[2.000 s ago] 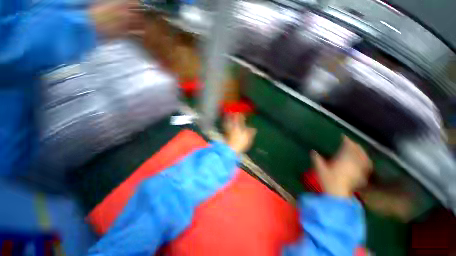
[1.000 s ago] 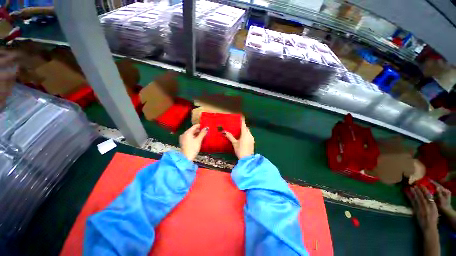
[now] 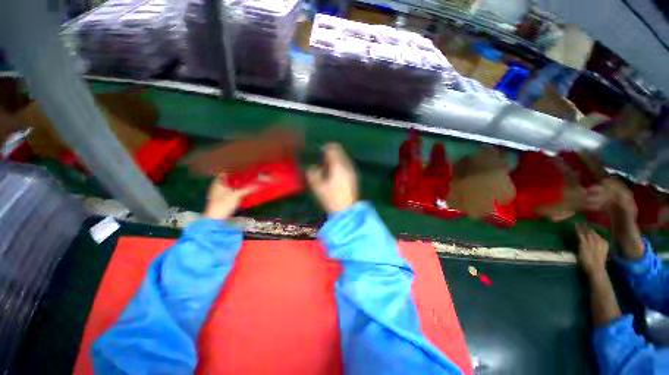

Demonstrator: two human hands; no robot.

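Note:
A red gift box (image 3: 273, 183) with its brown lid (image 3: 246, 152) standing up behind it lies on the green conveyor belt in front of me, blurred by motion. My left hand (image 3: 224, 199) is on the box's near left corner, with the fingers at its edge. My right hand (image 3: 335, 180) is just right of the box, apart from it, with fingers spread and nothing seen in it. The red work mat (image 3: 282, 293) lies under my forearms.
More red boxes (image 3: 161, 155) stand left behind a grey upright (image 3: 95, 139). Several red boxes (image 3: 425, 179) are on the belt at right, beside another person's hands (image 3: 596, 253). Clear trays (image 3: 33, 242) are at left, packed tray stacks (image 3: 374, 62) beyond, a white slip (image 3: 104, 229) near the upright.
The view has shifted right. Both hands were on the red piece at the box; now my right hand is off it to the right. The boxes at right appear nearer.

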